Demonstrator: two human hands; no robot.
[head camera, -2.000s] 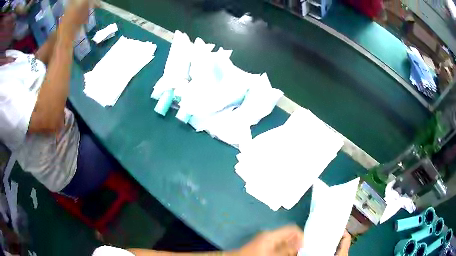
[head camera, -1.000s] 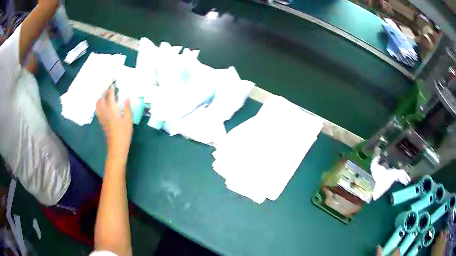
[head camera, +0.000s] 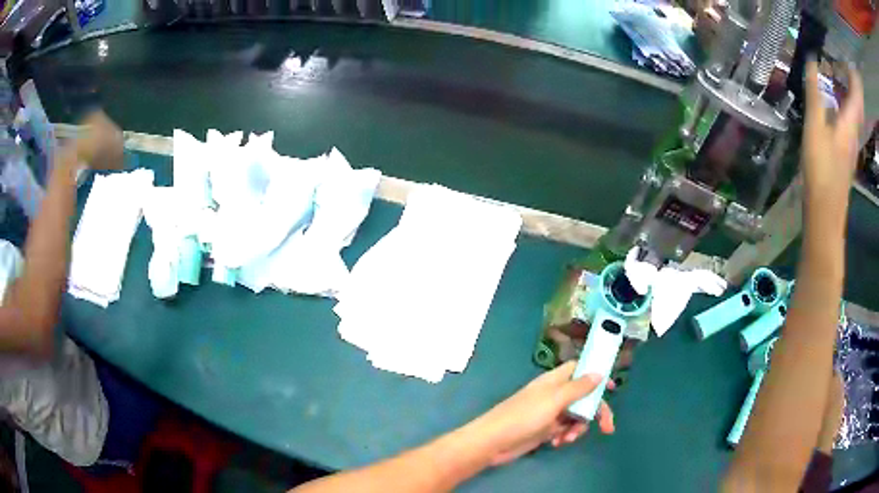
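My left hand holds the handle of a turquoise fan body. Its round head lies on the press base, under the ram of the hand press. A crumpled white cloth or paper pad hangs at the ram beside the head. My right hand is raised at the upper right, at the dark grip of the press lever; the fingers are partly blurred, but they appear closed around it.
White wrapping sheets lie fanned at bench centre, wrapped units left of them. Another white stack lies near a co-worker's arm. Unwrapped units lie right of the press, partly behind my right forearm. A dark green belt runs behind.
The view has swung right. My left hand has left the wrapped units and now holds a fan body at the press. My right hand has risen from the waiting units to the lever.
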